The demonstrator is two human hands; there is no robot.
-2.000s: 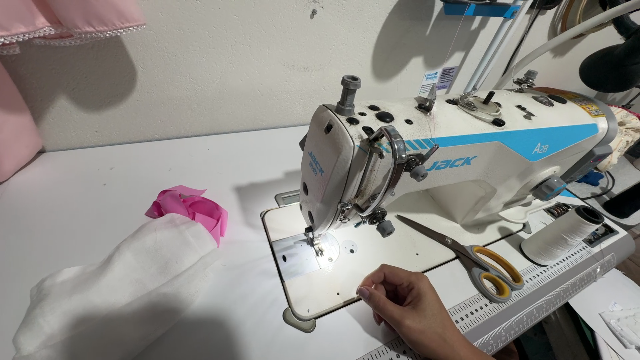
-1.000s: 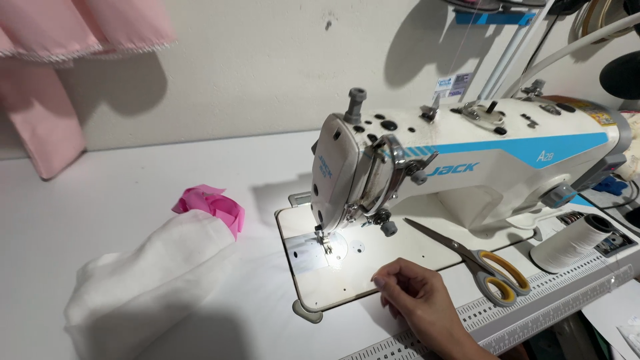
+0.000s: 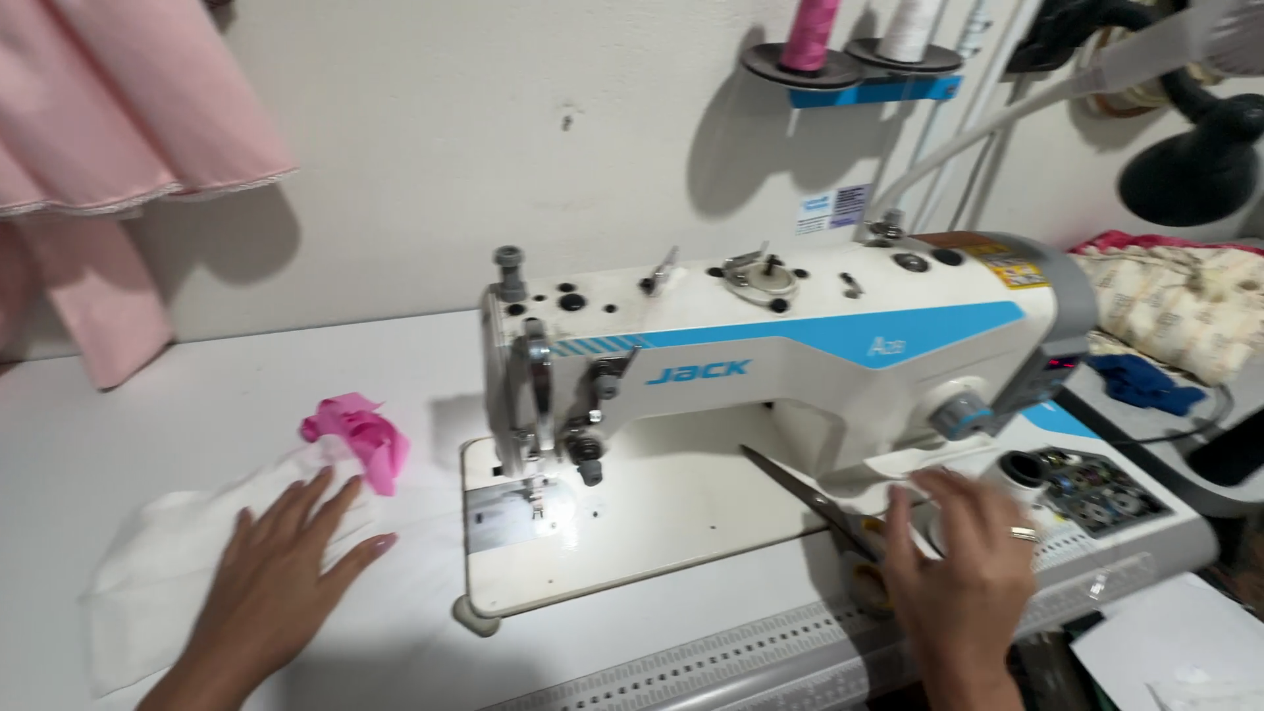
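Note:
My left hand [image 3: 286, 563] lies with spread fingers over the white fabric piece [image 3: 168, 553] at the left. Just beyond its fingertips is the bunched bright pink fabric [image 3: 363, 434]. My right hand [image 3: 963, 573], blurred and wearing a ring, is raised over the yellow-and-grey handles of the scissors [image 3: 805, 494]; whether it touches them I cannot tell. The white thread cone [image 3: 1022, 474] is partly hidden behind that hand. Between my hands stands the white and blue Jack sewing machine [image 3: 770, 365], its presser foot [image 3: 537, 499] lit above the needle plate [image 3: 504, 518].
Pink garments [image 3: 109, 109] hang at the upper left. Thread cones [image 3: 810, 39] stand on a rack behind the machine. A tray of bobbins [image 3: 1106, 494] and a black lamp [image 3: 1190, 163] are at the right. A ruler strip [image 3: 691, 657] runs along the table's front.
My left hand has come into view over the white fabric. My right hand has moved right, from the front edge of the machine bed to the scissors' handles. The view has shifted noticeably.

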